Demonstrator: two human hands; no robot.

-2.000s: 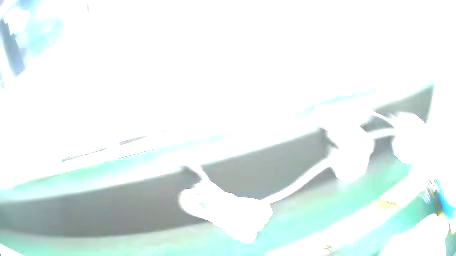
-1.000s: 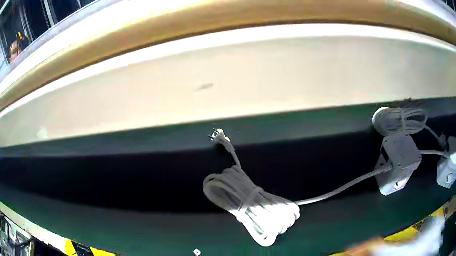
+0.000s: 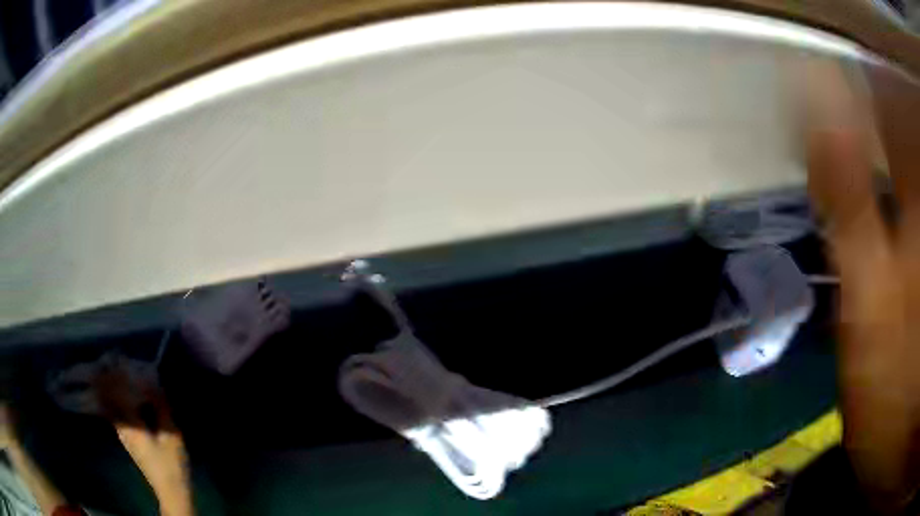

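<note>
A white coiled cord (image 3: 444,413) lies across the dark green-black belt, its plug (image 3: 363,272) at the far edge. Its cable runs right to a white power strip (image 3: 767,302). Another power strip (image 3: 232,323) lies at the left beside a shadowed coil (image 3: 76,383). A bare hand (image 3: 131,403) is at that coil; I cannot tell whether it is my left hand or whether it grips the coil. A large, blurred arm and hand, seemingly my right hand (image 3: 837,101), rises along the right edge; its fingers are too blurred to read.
A pale raised surface (image 3: 454,141) runs along the far side of the belt (image 3: 625,353). Another coil (image 3: 757,217) lies behind the right power strip. Yellow edging (image 3: 736,484) shows at the lower right. Part of another forearm (image 3: 25,469) is at the lower left edge.
The overexposure has gone. The middle coil and right power strip have shifted left in view. A power strip, a coil and a hand now show at the left, and a blurred arm at the right.
</note>
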